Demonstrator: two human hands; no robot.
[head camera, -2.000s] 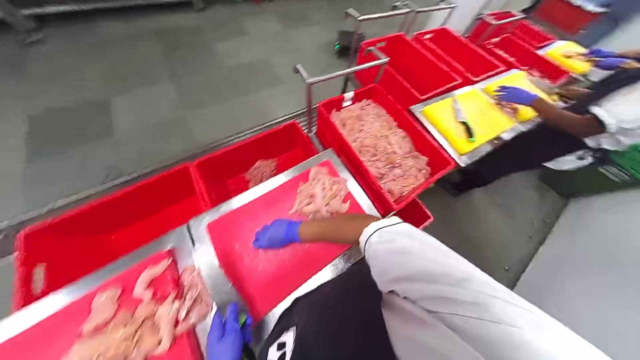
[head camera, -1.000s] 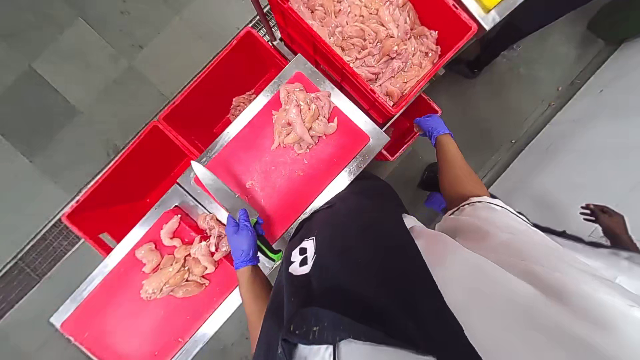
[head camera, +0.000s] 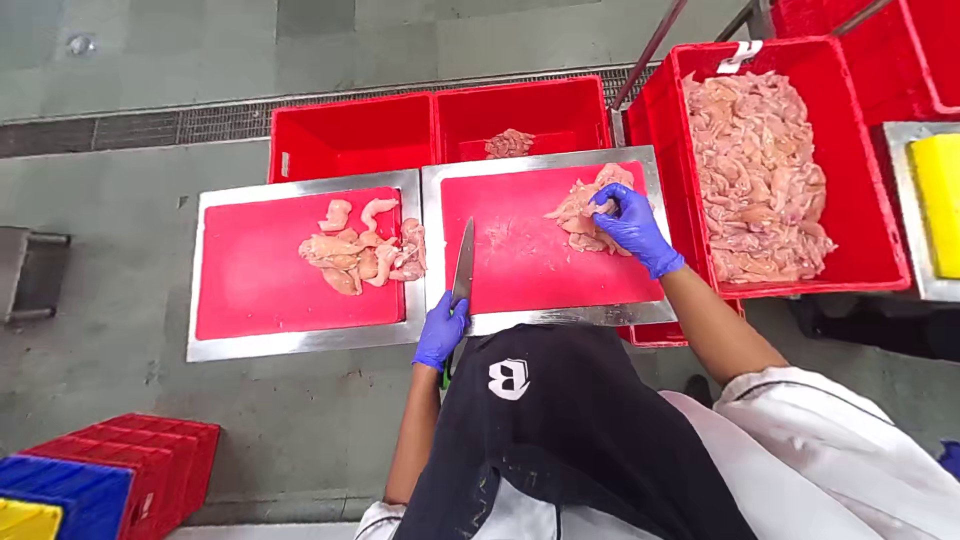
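Observation:
My left hand (head camera: 442, 330), in a blue glove, grips the green handle of a knife (head camera: 464, 262); its blade points away from me over the left edge of the right-hand red cutting board (head camera: 517, 277). My right hand (head camera: 626, 221), also gloved, is at the pile of raw chicken pieces (head camera: 581, 214) on that board's right side, thumb and fingertips bent together on the meat. Whether a piece is pinched between them is hard to see. More raw chicken pieces (head camera: 352, 255) lie on the right part of the left-hand red cutting board (head camera: 247, 270).
Behind the boards stand two red crates; the right one (head camera: 555, 112) holds a little meat (head camera: 510, 143), the left one (head camera: 352, 135) shows none. A red crate (head camera: 870, 172) full of chicken is at the right, beside a yellow board (head camera: 941, 202). Stacked crates (head camera: 172, 457) stand at lower left.
My right hand has moved from beside the crate at the right, where it was one second ago, to the chicken pile. The left hand still holds the knife. The view has turned.

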